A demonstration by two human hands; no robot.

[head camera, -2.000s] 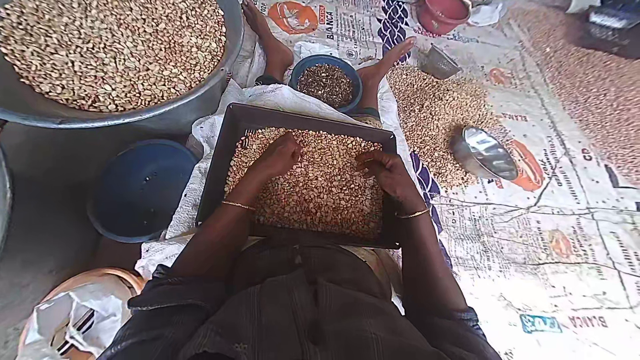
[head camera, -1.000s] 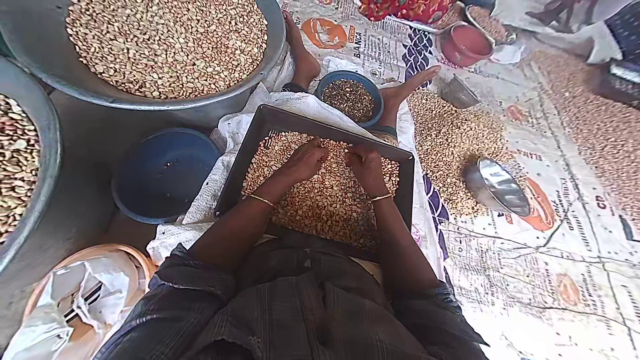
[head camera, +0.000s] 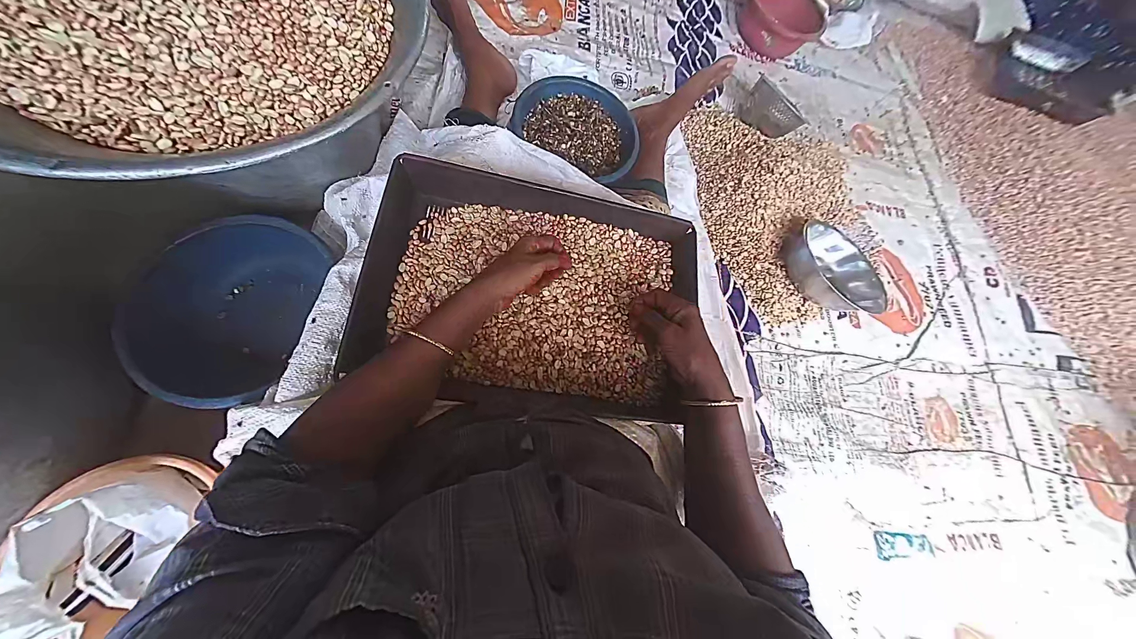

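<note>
A dark rectangular tray [head camera: 366, 306] lies across my lap, with a layer of pale and reddish split beans or nuts [head camera: 550, 342] in it. Over the upper middle of this layer is my left hand [head camera: 531, 266], its fingers drawn together at the tips; whether a piece is between them cannot be told. My right hand [head camera: 670, 333] is at the tray's right side, fingers bent down close to the pieces, and its fingertips are partly hidden. Beyond the tray, between two bare feet, a blue bowl [head camera: 628, 133] holds dark brown bits.
A big metal basin [head camera: 293, 146] of the same pieces stands upper left, above a blue basin [head camera: 222, 311] with a few bits. Right of the tray are a loose heap [head camera: 754, 195], a steel bowl [head camera: 834, 266] and a metal scoop-like container [head camera: 770, 106]. An orange-rimmed tub [head camera: 169, 466] is lower left.
My hands, close together over the upper part of the tray one second ago, are now apart. The right hand has moved to the tray's right side.
</note>
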